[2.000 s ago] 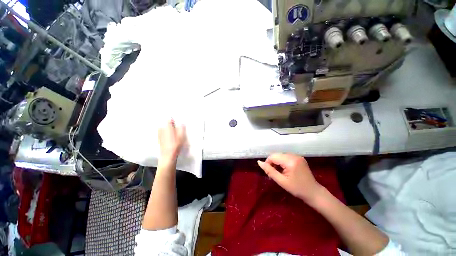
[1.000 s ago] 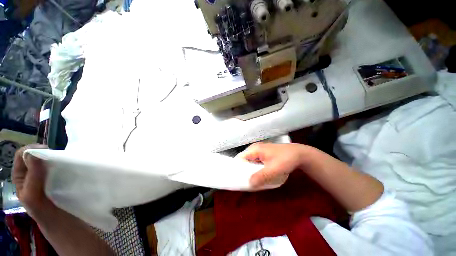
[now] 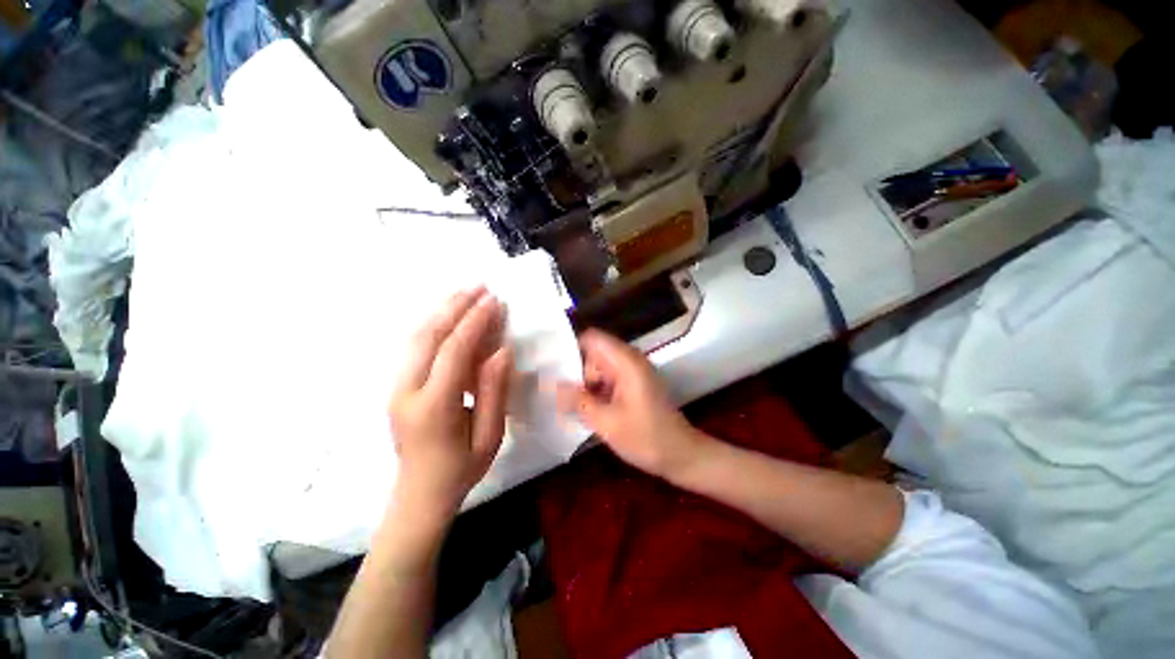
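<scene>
A white garment piece (image 3: 548, 328) lies on the cloth plate, its upper end close to the needle area (image 3: 509, 187) of the overlock machine (image 3: 631, 116). My left hand (image 3: 448, 380) rests on the cloth left of the needle area, palm down, fingers towards the machine. My right hand (image 3: 629, 402) pinches the piece's right edge near the table's front edge. Overexposure hides where this piece ends and the white cloth under it begins. Whether the cloth is under the presser foot cannot be told.
White panels (image 3: 258, 335) spread left of the machine. A tool recess (image 3: 947, 187) holds small tools at right. A blue strip (image 3: 809, 268) crosses the table. A heap of white pieces (image 3: 1031, 386) lies at right. The red apron (image 3: 683, 554) covers my lap.
My left hand has moved from the far left to beside the needle area. The piece stretched between my hands now lies flat at the machine. The view has shifted.
</scene>
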